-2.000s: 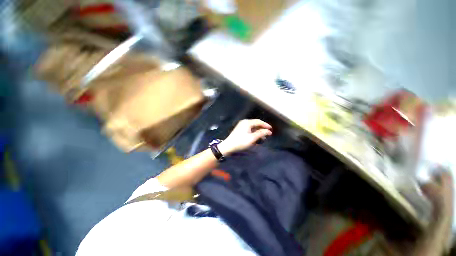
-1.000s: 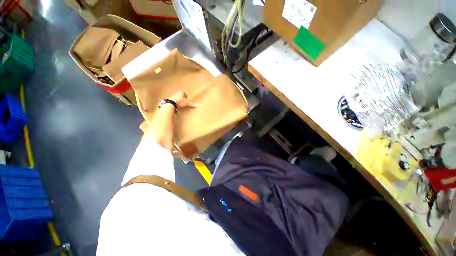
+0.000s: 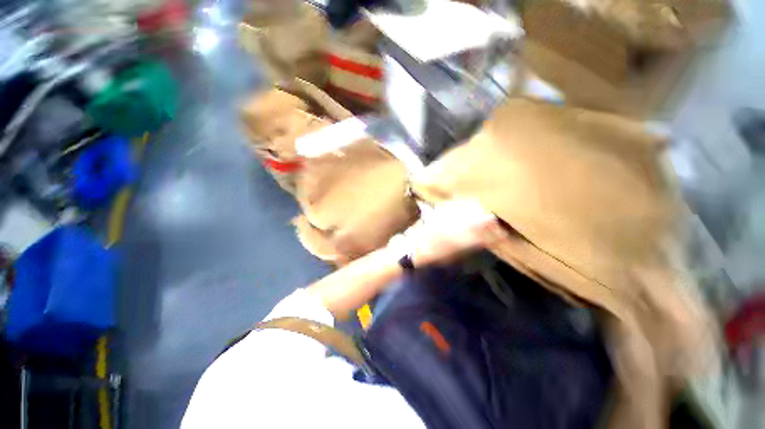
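Observation:
A large tan handbag (image 3: 579,184) is raised over the dark-aproned lap and the bench edge, blurred by motion. My left hand (image 3: 465,233), with a dark wristband, grips its lower left edge. My right hand (image 3: 658,314) is strongly blurred at the bag's lower right side and appears to hold it there; its fingers are hard to make out against the tan. Another tan bag piece (image 3: 356,188) lies to the left, beyond my left forearm. The bag hides most of the bench.
A cardboard carton (image 3: 604,50) stands behind the raised bag. A red-striped floor carton (image 3: 356,75) is at the upper middle. A blue bin (image 3: 63,285) and a green bin (image 3: 134,96) stand on the left floor. A blurred red holder (image 3: 745,325) shows at the right edge.
My left hand has moved right from the tan pile and now holds a bag over the lap. My right hand has come into view at the bag's right side. The view has swung left.

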